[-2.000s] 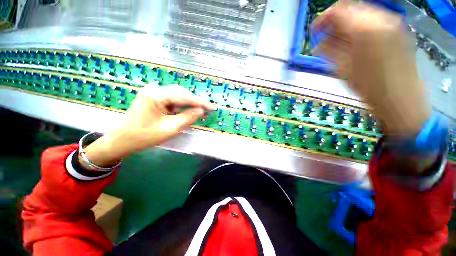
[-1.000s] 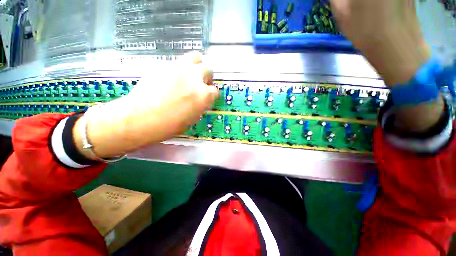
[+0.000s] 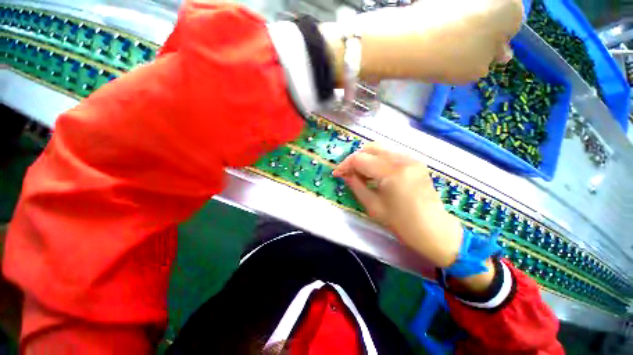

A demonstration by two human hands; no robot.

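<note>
Green circuit board panels (image 3: 298, 173) run in two rows across the view, with small blue and silver parts standing on them. My left hand (image 3: 461, 41) reaches across to the upper left part of the blue bin (image 3: 548, 149) of dark capacitors with yellow-green stripes (image 3: 510, 114). Its fingers are bent down over the bin, and what they hold, if anything, is hidden. My right hand (image 3: 395, 187), with a blue band on the wrist, is low over the panels. Its thumb and fingertips are close together at the boards; no part shows clearly between them.
A second blue bin (image 3: 566, 41) of capacitors stands behind the first. Loose silver parts (image 3: 588, 142) lie right of the bin. A metal rail (image 3: 326, 215) runs along the near edge. My left sleeve (image 3: 139, 152) covers part of the panels. A blue object (image 3: 432, 319) is below the bench.
My left hand has moved from over the boards up and right to the bin. My right hand has come from the bin area down to the boards. The view has turned, showing more of the bins.
</note>
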